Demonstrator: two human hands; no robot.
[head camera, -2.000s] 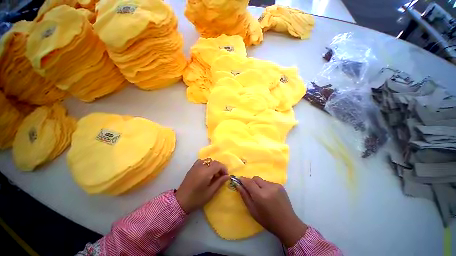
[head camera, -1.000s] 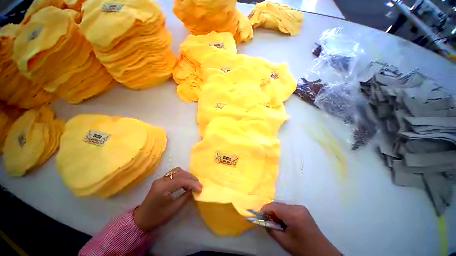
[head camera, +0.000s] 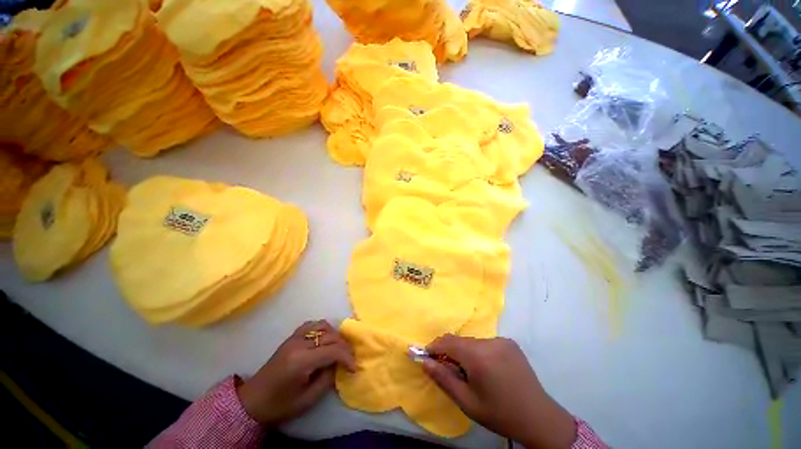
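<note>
A yellow fabric panel (head camera: 386, 373) lies in front of me at the near end of the row, its label not showing. My left hand (head camera: 303, 368) pinches its upper left edge. My right hand (head camera: 483, 377) holds the thread snips (head camera: 419, 353), with the shiny metal end over the panel and the rest hidden in the fingers. Just beyond lies another panel with a printed label (head camera: 413, 274) facing up, on the overlapping row of yellow panels (head camera: 443, 180).
A low labelled stack (head camera: 202, 254) is at the left. Tall yellow stacks (head camera: 250, 70) stand at far left and back. Clear plastic bags (head camera: 619, 131) with dark contents and heaped grey fabric pieces (head camera: 746, 245) lie at the right on the white table (head camera: 580, 377).
The near panel now lies flatter, its lower edge no longer folded up. My right hand and the snips have moved up and left over it. The whole view has shifted slightly.
</note>
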